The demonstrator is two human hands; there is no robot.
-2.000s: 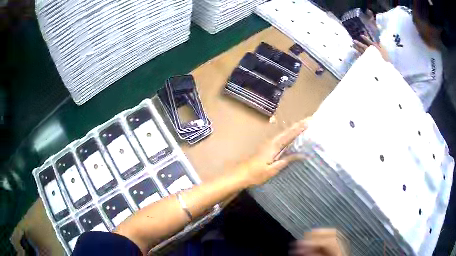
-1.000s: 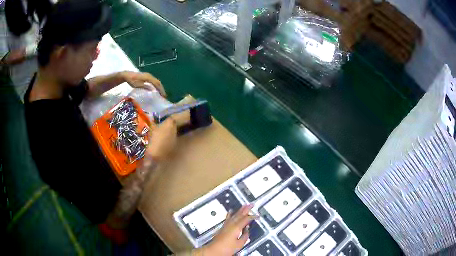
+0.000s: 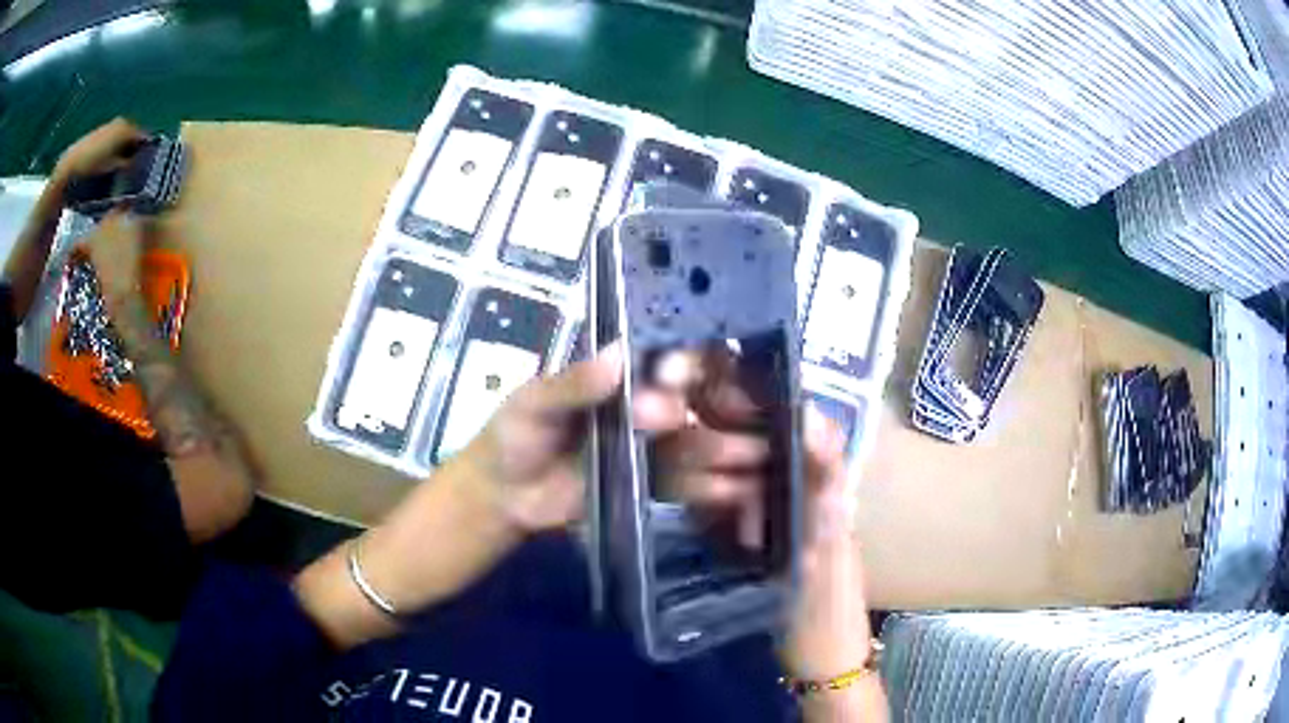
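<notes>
My left hand and my right hand hold a batch of phone middle frames between them, upright and close to the camera. The front frame shows a grey top with small holes and a large cut-out, through which blurred fingers show. The layers behind it are blurred. Beyond the batch lies a white blister tray on cardboard, with dark frames in its visible pockets. The batch and my hands hide part of its middle and near side.
A loose frame pile lies right of the tray. An upright row of frames stands further right. Stacked trays rise at the back right, others at the near right. At left, a co-worker's arm is by an orange parts tray.
The view has swung from the right-hand tray stack to the left and now centres on the blister tray. A batch of frames is now in my hands. The co-worker's frames have moved off the cardboard's middle.
</notes>
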